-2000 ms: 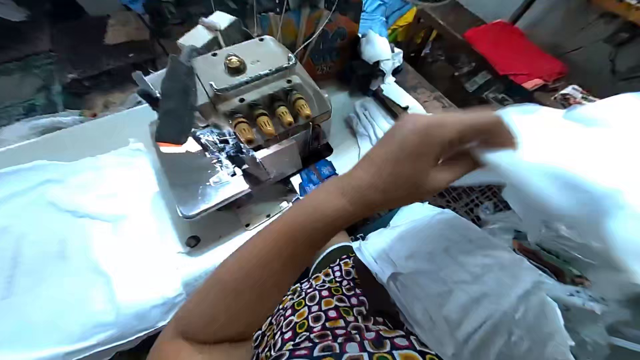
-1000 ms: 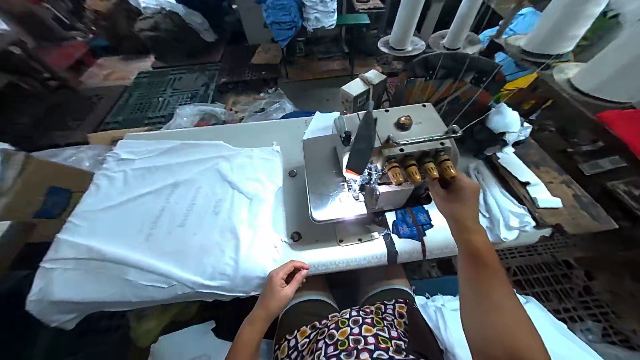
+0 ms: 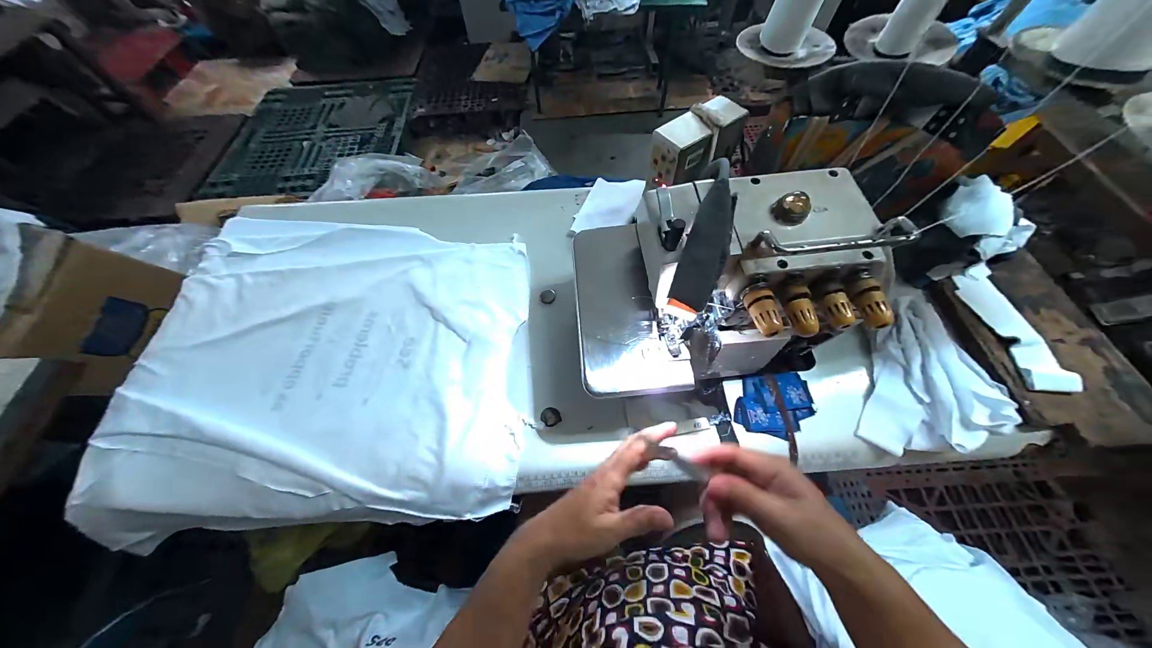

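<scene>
Over the front edge of the table, my right hand point(image 3: 765, 495) pinches a small thin light-coloured item point(image 3: 682, 463), too blurred to name. My left hand point(image 3: 603, 508) is beside it with fingers apart, its index fingertip near the item's other end; whether it touches cannot be told. Just beyond the hands stands an overlock sewing machine point(image 3: 810, 211) with a lit needle area, a metal plate point(image 3: 621, 315) and several orange-brown tension knobs. Blue labels point(image 3: 776, 403) lie in front of the machine. A stack of white fabric point(image 3: 342, 378) with faint print covers the table's left part.
White cloth pieces point(image 3: 931, 378) lie right of the machine. Thread cones point(image 3: 792, 22) stand behind at upper right. A cardboard box point(image 3: 90, 297) is at the left. More white fabric point(image 3: 972, 585) lies low at the right, over a plastic crate point(image 3: 1008, 540).
My right hand has moved from the tension knobs to the table's front edge, beside my left hand. Two seconds ago an arm reached right with white fabric. The view has swung since then.
</scene>
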